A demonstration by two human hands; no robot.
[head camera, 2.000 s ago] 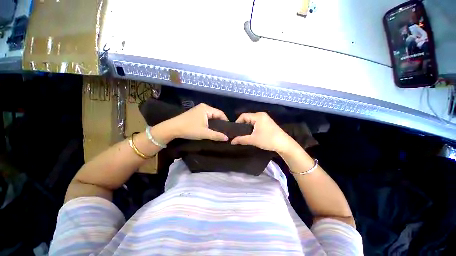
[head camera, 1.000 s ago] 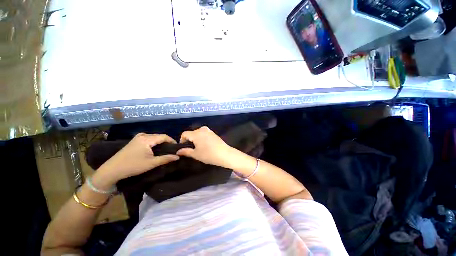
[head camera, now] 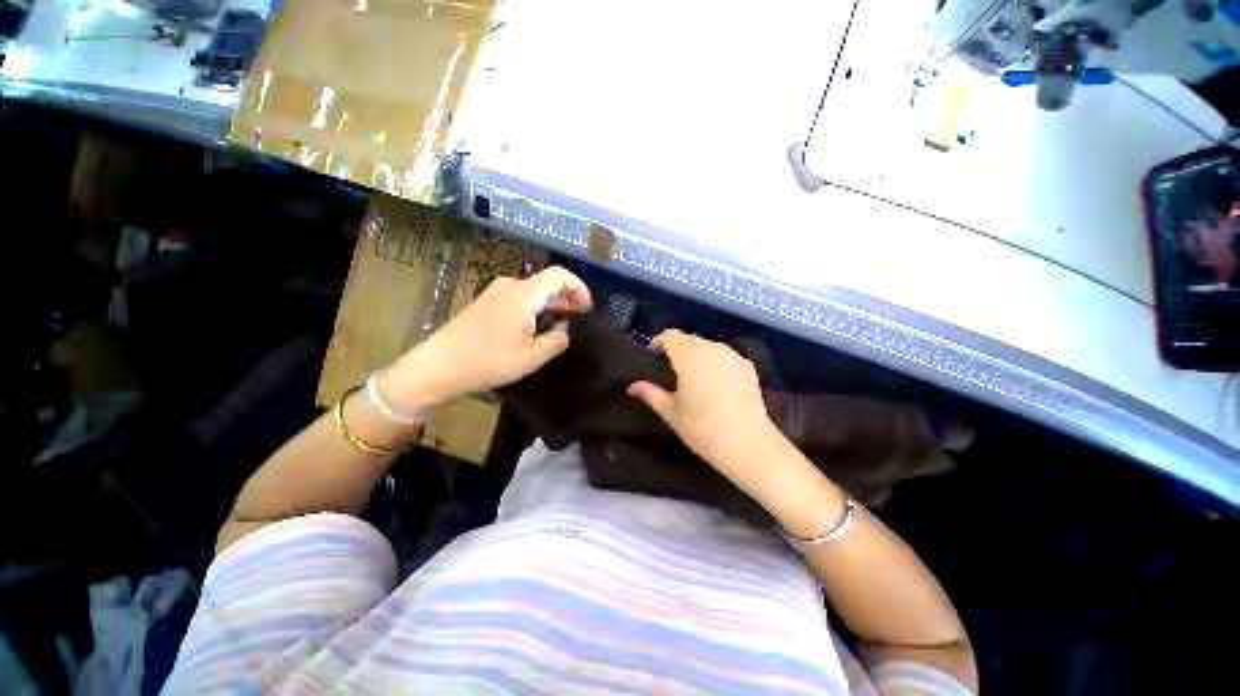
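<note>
A dark brown garment (head camera: pixel 653 456) lies over my lap below the table's front edge, with its top part held up between my hands. My left hand (head camera: pixel 503 333) grips the cloth on the left, thumb and fingers closed on its edge. My right hand (head camera: pixel 710 394) holds the cloth on the right, thumb on top. The cloth spans between the two hands. Its right part spreads past my right wrist towards the table edge. The fingertips behind the cloth are partly hidden.
The white sewing table (head camera: pixel 653 123) has a marked ruler strip (head camera: pixel 802 309) along its front edge. The machine's metal parts (head camera: pixel 1054 61) are at top right, a dark red phone (head camera: pixel 1197 258) at the right rim. Taped cardboard (head camera: pixel 367 89) lies at left, a cardboard box (head camera: pixel 394 299) below.
My hands have moved apart, with the cloth now spread between them; before, they were nearly touching. The garment's right part shows more. The view has turned left, and the phone is near the right rim.
</note>
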